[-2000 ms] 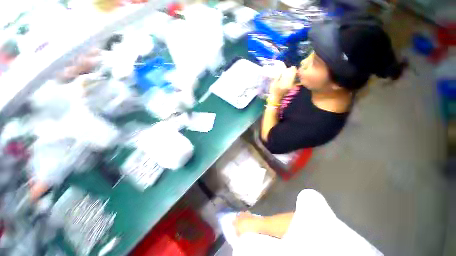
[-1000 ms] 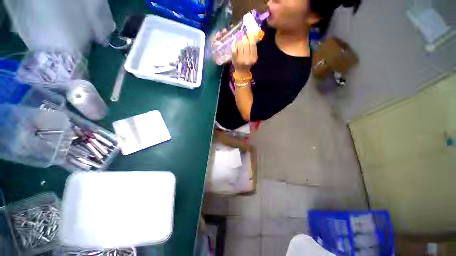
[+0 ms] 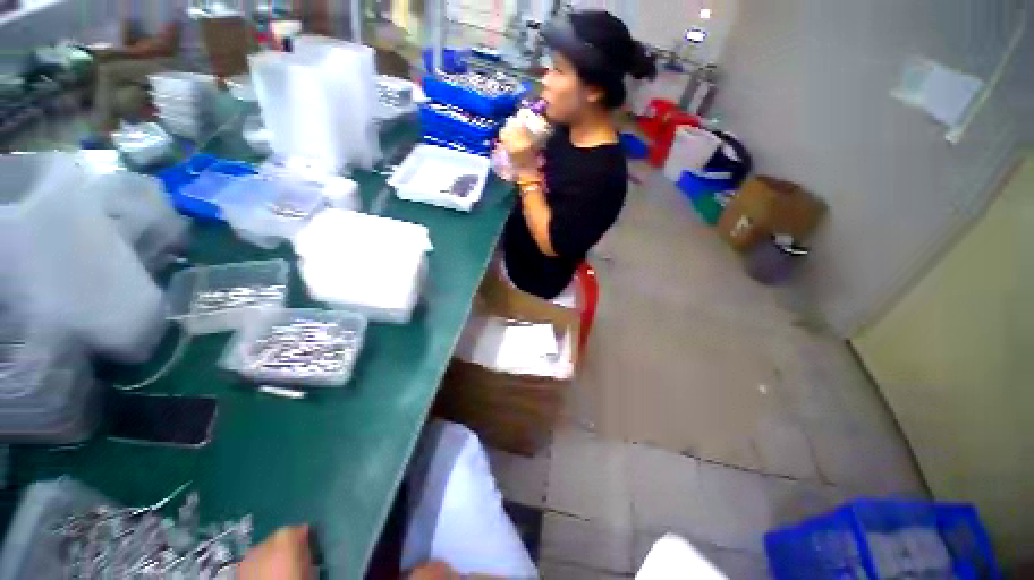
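Silver metal bits [image 3: 136,544] lie in a loose heap in and around a clear tub at the bottom left of the green bench. My left hand [image 3: 278,555] is at the right side of this heap, cut off by the bottom edge and blurred; whether it holds anything is hidden. My right hand [image 3: 437,571] shows only as a small part at the bottom edge, beside white cloth, with its fingers hidden. A clear tub of loose bits [image 3: 303,347] stands farther back, with a small white stick [image 3: 282,392] in front of it.
A smartphone [image 3: 164,419] lies left of the tub. Clear boxes are stacked at left, with a white box [image 3: 363,263] behind. A person [image 3: 578,170] sits at the bench holding a bottle. A cardboard box [image 3: 505,391] and blue crate [image 3: 884,542] are at right.
The view has swung and pulled back, bringing the phone, near heap and both hands into the picture. The other person still holds the bottle near the mouth.
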